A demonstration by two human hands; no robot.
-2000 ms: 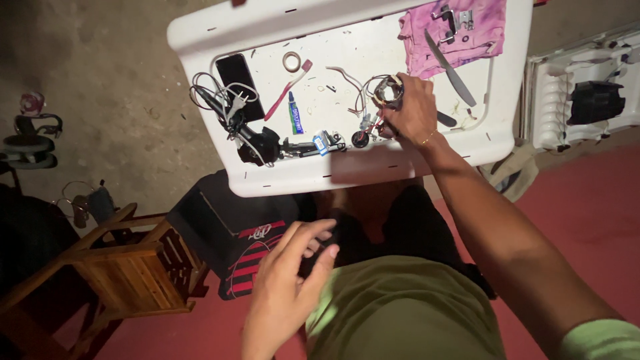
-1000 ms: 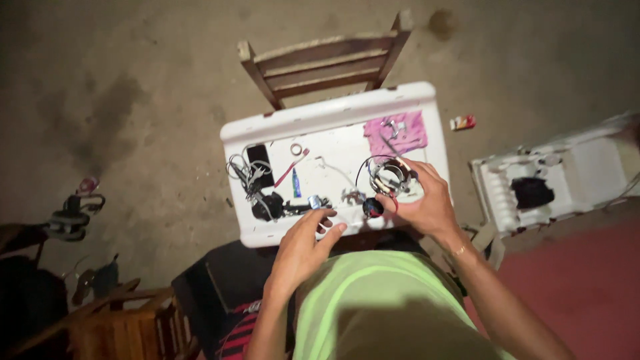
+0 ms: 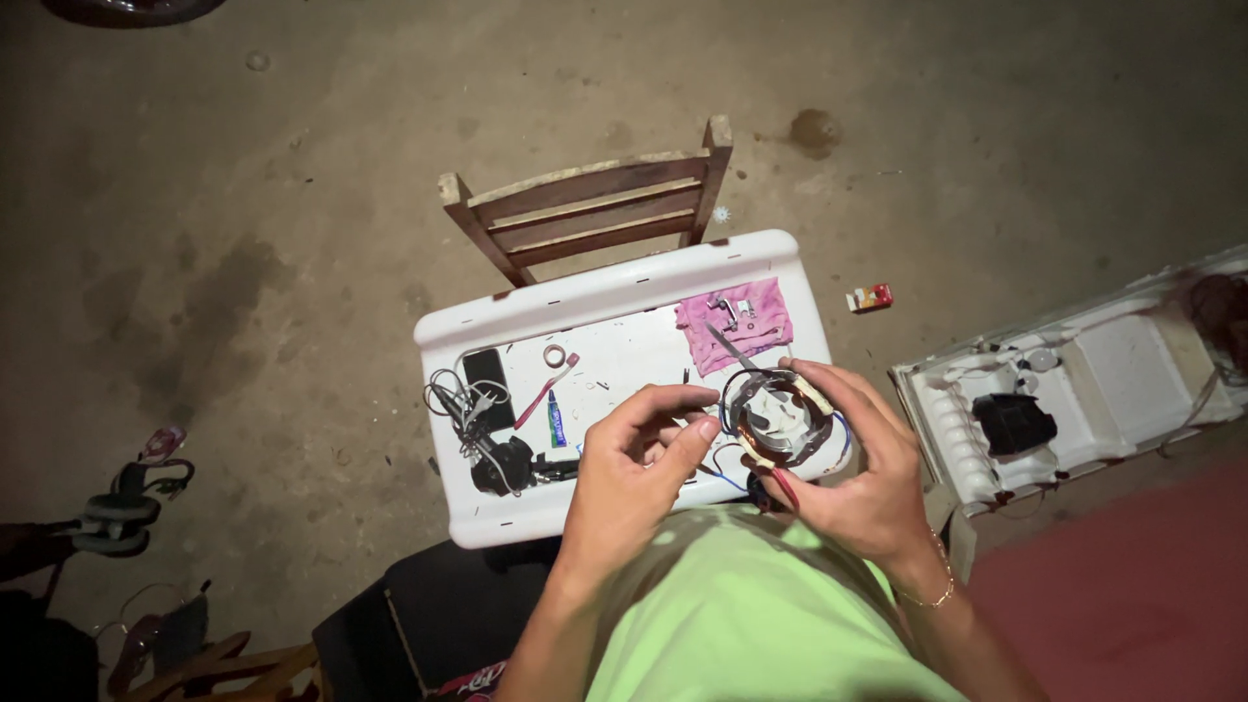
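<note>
My right hand point(image 3: 863, 458) grips a ring-shaped motor stator with copper windings point(image 3: 739, 429) by its right and lower sides, above the tray's right part. Black, blue and red wires hang from the ring. Beside its left edge is my left hand point(image 3: 648, 458), fingers curved, the fingertips close to the ring's wires; whether they touch cannot be told. Below the ring a small dark part is partly hidden by my right hand. A knife point(image 3: 731, 347) lies with its blade tip on a pink cloth point(image 3: 717, 357), which also bears small metal parts point(image 3: 723, 312).
On the white plastic tray point(image 3: 624, 285) lie a black phone point(image 3: 487, 390), a tape roll point(image 3: 555, 356), a red toothbrush point(image 3: 546, 392), a blue-green tube point(image 3: 556, 419) and a grey cable with black parts point(image 3: 502, 466). Behind stands a wooden chair point(image 3: 600, 210); a white container point(image 3: 1121, 380) is at right.
My right hand has lifted the stator up off the tray area toward the camera. My left hand has come from over my lap to the stator's left side. The view has shifted widely.
</note>
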